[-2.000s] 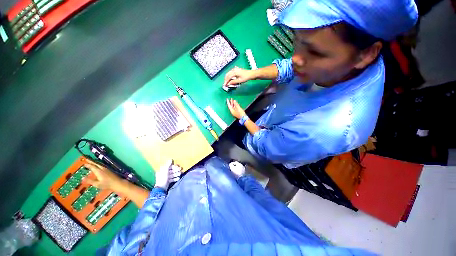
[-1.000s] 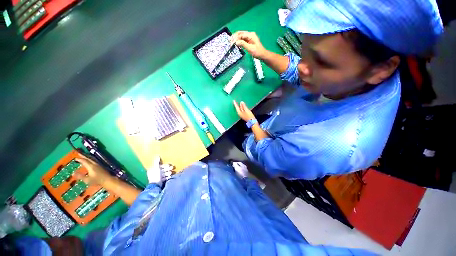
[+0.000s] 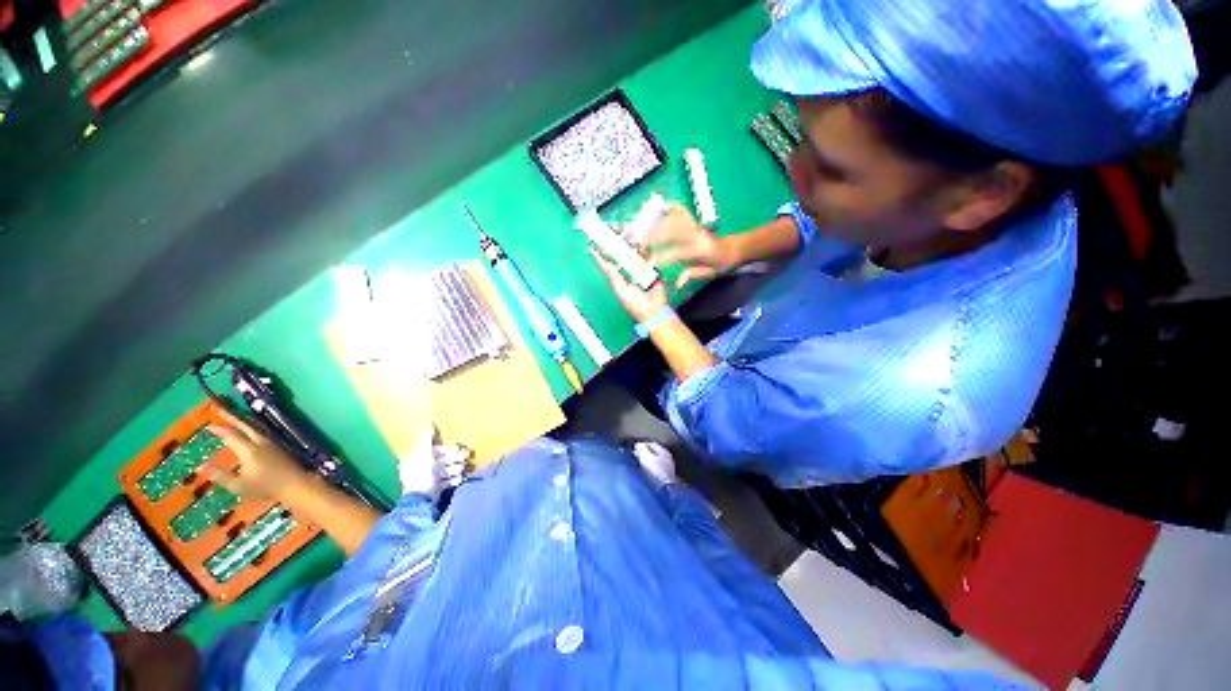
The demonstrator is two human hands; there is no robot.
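The tan work board (image 3: 493, 409) lies on the green bench in front of me, its upper left part washed out by bright light. A striped silvery-grey piece (image 3: 463, 324) rests on it. My left hand (image 3: 429, 466), in a white glove, rests at the board's near edge with nothing visible in it. My right hand (image 3: 655, 462), also gloved in white, is low beside my smock, small and partly hidden; its fingers cannot be made out. The light-blue electric screwdriver (image 3: 533, 308) lies right of the board, beside a plain white strip (image 3: 583, 331).
A right-hand worker (image 3: 891, 317) holds a white strip part (image 3: 618, 250) near a black-rimmed parts tray (image 3: 598, 151). At left, another person's hand (image 3: 263, 466) is over an orange fixture (image 3: 223, 578) with green boards, by a black screwdriver (image 3: 277, 412) and second parts tray (image 3: 139, 567).
The right-hand worker's hands have moved from the tray and bench to come together around a white strip part. My hands stay at about the same places.
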